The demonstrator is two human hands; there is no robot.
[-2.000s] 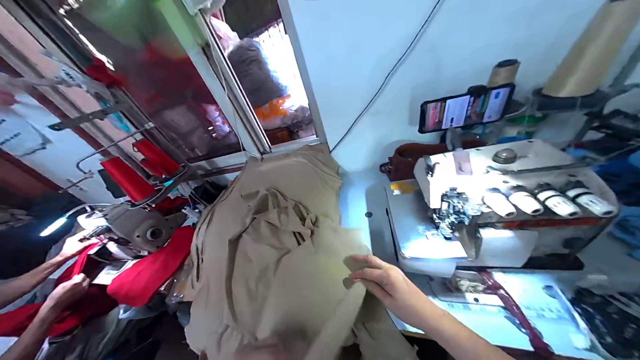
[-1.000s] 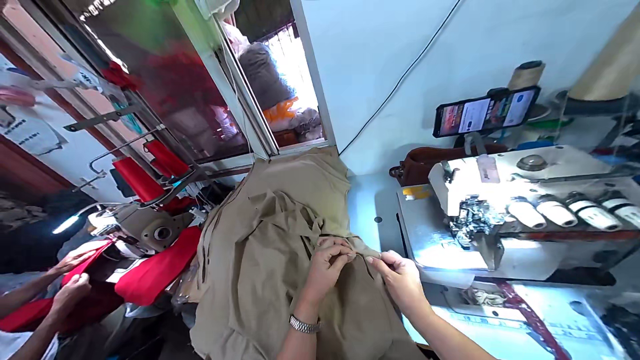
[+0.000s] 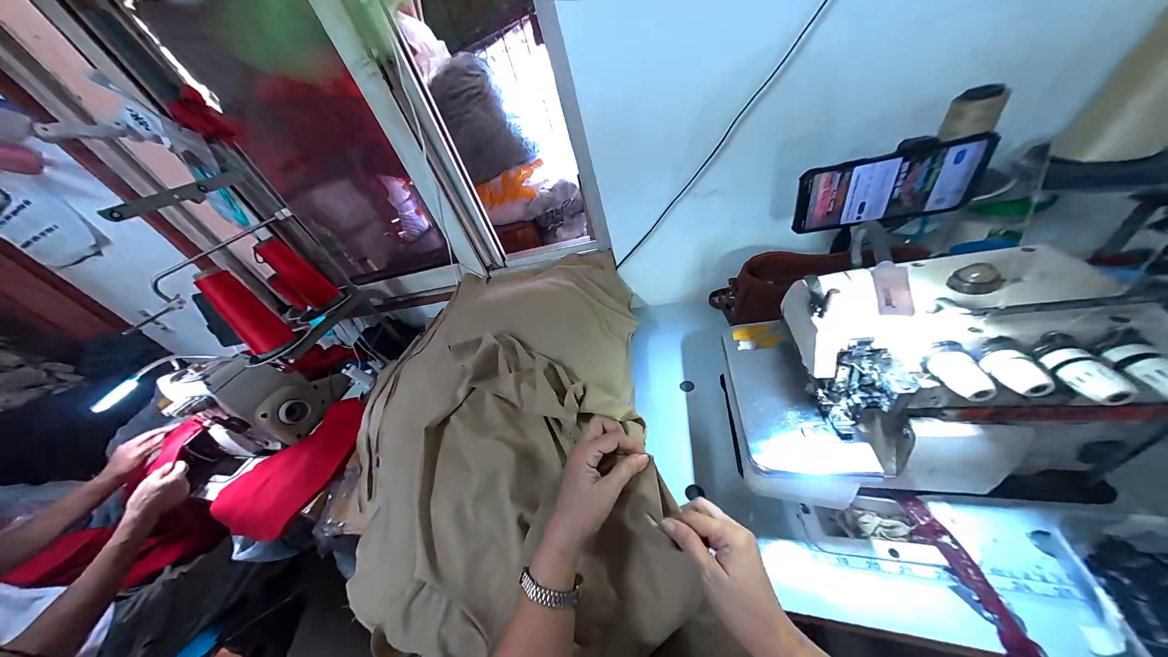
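A large heap of khaki cloth pieces [image 3: 493, 456] lies in front of me, reaching back to the window. My left hand [image 3: 598, 479], with a metal-band watch at the wrist, pinches an edge of the khaki cloth between thumb and fingers. Lower and to the right, my right hand [image 3: 721, 552] has its thumb and index finger closed at the cloth's right edge; a small pale tip shows at the fingertips, too small to name. Right of both hands stands a white overlock sewing machine [image 3: 985, 365] with its lamp lit.
A phone [image 3: 894, 182] is mounted above the machine, near a thread cone [image 3: 975, 111]. A brown pouch [image 3: 776, 278] lies behind it. At left, a co-worker's hands [image 3: 151, 474] hold red cloth [image 3: 287, 470] at another sewing machine [image 3: 274, 401]. A dark red strip [image 3: 972, 570] hangs over the table's lower right.
My left hand, not plainly visible two seconds ago, came onto the cloth. Since one second ago my hands have moved apart, the right one down and away from the left.
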